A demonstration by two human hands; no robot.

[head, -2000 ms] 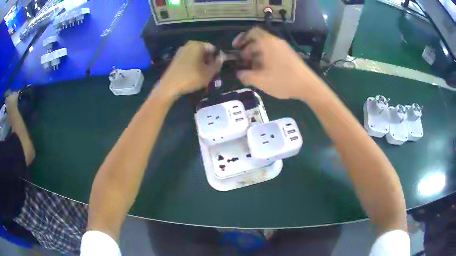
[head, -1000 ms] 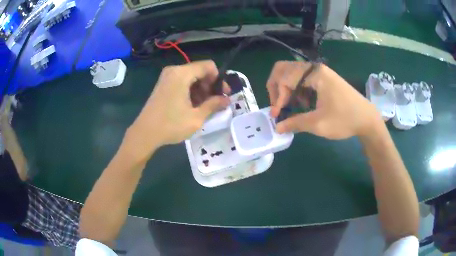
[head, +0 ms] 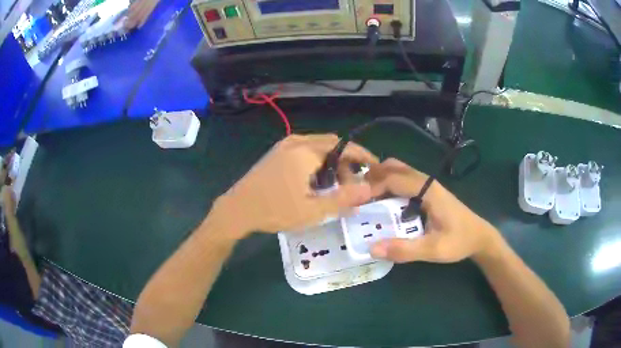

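Observation:
A white test socket board [head: 320, 272] lies in front of me. A white socket adapter [head: 364, 234] sits on its right part, with a black lead's plug [head: 412, 209] in its USB side. My right hand [head: 442, 228] grips this adapter, thumb on its face. My left hand [head: 279, 187], blurred, is closed around a second black lead's plug [head: 327, 175] over the board's upper left. A bit of white shows below that plug; the rest is hidden by the hand. A small shiny metal part shows between both hands, too blurred to identify.
A beige tester [head: 306, 20] stands on a black stand [head: 327, 64] at the back, with a red wire [head: 276, 109] before it. One adapter [head: 176, 129] lies left and three more [head: 538, 187] right, pins up. A metal post [head: 494, 47] stands back right. A neighbour's arm [head: 20, 238] shows left.
Both hands came down from near the tester with black leads to the board. A plug now sits in the right adapter. The right hand has closed around that adapter; the left covers the left adapter's place.

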